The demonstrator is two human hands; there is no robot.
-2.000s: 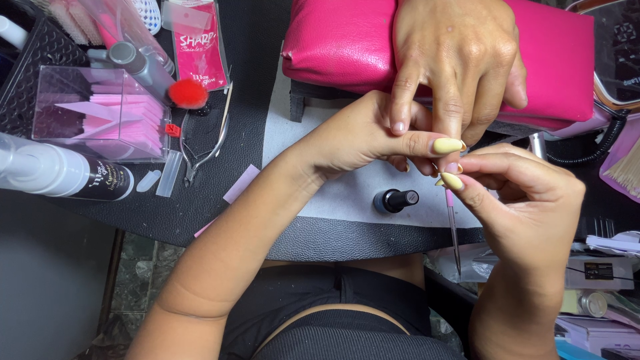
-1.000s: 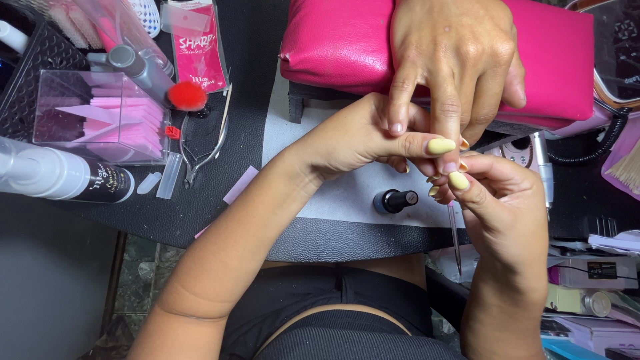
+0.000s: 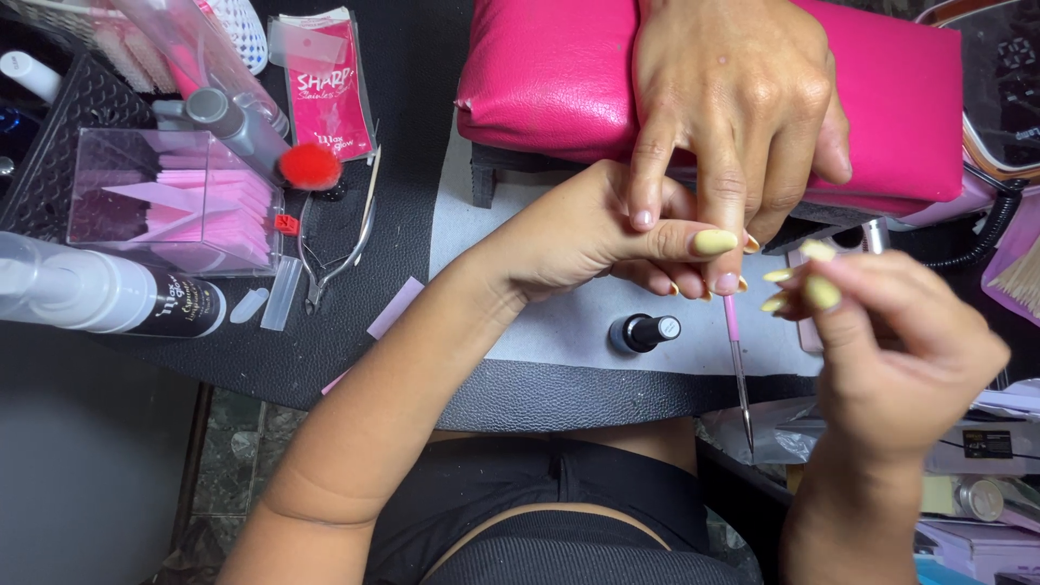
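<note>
My left hand (image 3: 585, 236) grips another person's finger between its thumb and fingers. That person's hand (image 3: 731, 89) rests palm down over a pink cushion (image 3: 544, 81). A thin brush with a pink handle (image 3: 732, 317) points down from beneath the held fingertip; its upper end is hidden, and its dark tip hangs past the table edge. To the right, apart from the held finger, my right hand (image 3: 886, 333) is slightly blurred, its thumb and index finger close together. Whether it holds something small cannot be told. A dark nail polish bottle (image 3: 644, 333) lies on the white sheet (image 3: 544, 333).
At the left are a clear box of pink pads (image 3: 175, 199), a pump bottle (image 3: 106, 284), cuticle nippers (image 3: 325, 272), a red-tipped brush (image 3: 309, 166) and a pink packet (image 3: 329, 97). A coiled black cable (image 3: 995, 223) and wooden sticks (image 3: 1020, 276) are at the right.
My right hand has moved away from the held fingertip, to the right. The left hand keeps its hold, and the other person's hand stays on the cushion.
</note>
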